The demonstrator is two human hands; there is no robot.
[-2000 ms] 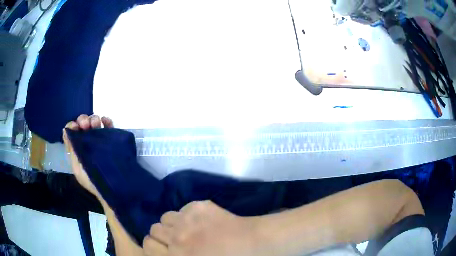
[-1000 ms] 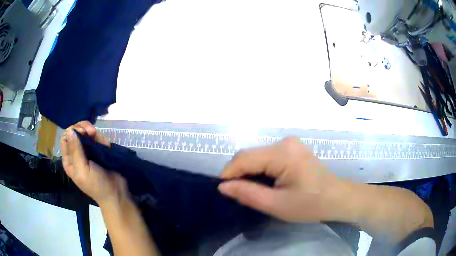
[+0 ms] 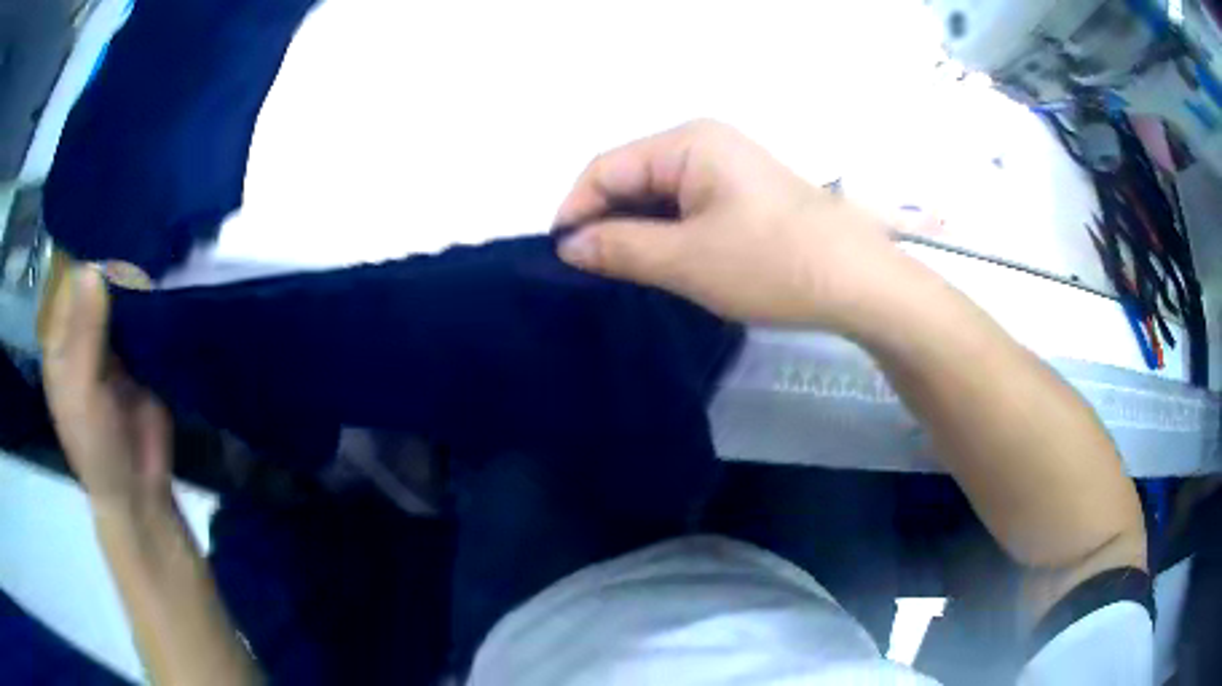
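A navy fabric panel (image 3: 442, 335) is stretched between my two hands over the table's front edge, its upper edge pulled nearly straight. My left hand (image 3: 101, 389) holds its left end at the far left; the hand is a little blurred and part of its grip is hidden by the cloth. My right hand (image 3: 684, 215) pinches the upper edge between thumb and fingers, above the white table. The lower part of the panel hangs down toward my lap.
Another navy cloth (image 3: 168, 121) lies on the table at upper left. The sewing machine head (image 3: 1059, 47) is at upper right. Black strips (image 3: 1126, 215) and orange-and-blue-handled snips (image 3: 1147, 335) lie at right. A ruler scale (image 3: 1139, 409) runs along the front edge.
My right hand has moved up from the lap side and now pinches the panel's upper edge. The panel, bunched earlier, is spread and raised. My left hand has shifted left with its end.
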